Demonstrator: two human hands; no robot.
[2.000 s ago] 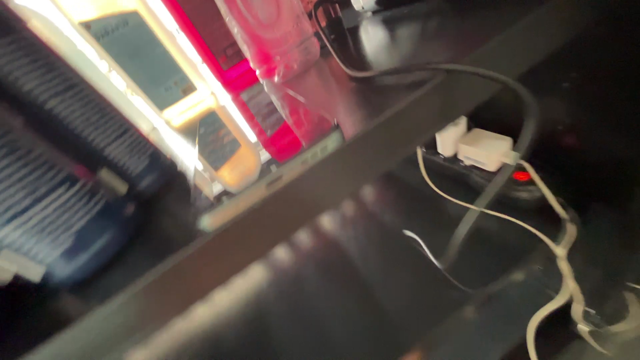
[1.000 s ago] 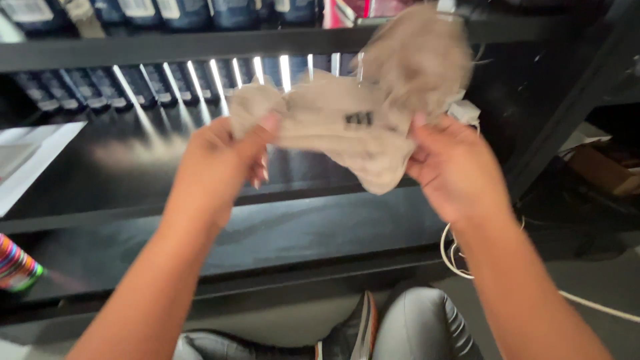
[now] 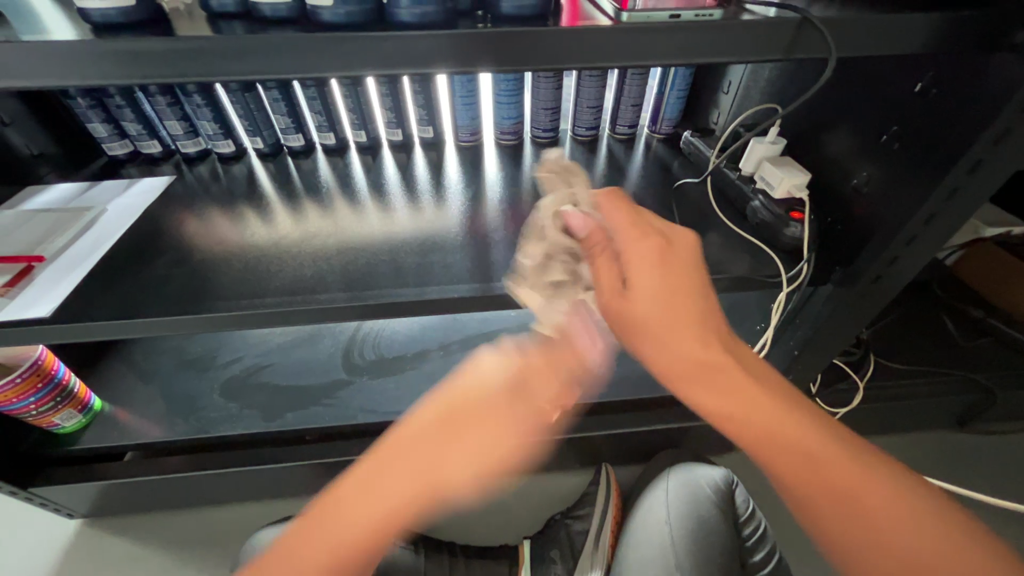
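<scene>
A crumpled beige cloth is bunched between my hands, in front of the middle shelf of a black metal shelving unit. My right hand grips its upper part, thumb pressed on the fabric. Lower and to the left, my left hand is at the cloth's bottom end; it is blurred, but its fingers look closed around the fabric. Below them, the lower shelf shows swirled smear marks on its dark surface.
Dark blue cans line the middle shelf's back. Right of them lies a power strip with white chargers and cables. Papers lie at left, above a striped paper cup. A phone rests on the upper shelf.
One second ago the cloth was spread between my separated hands; now it is bunched up and my hands are close together. The view has swung down from the upper shelf since the first frame.
</scene>
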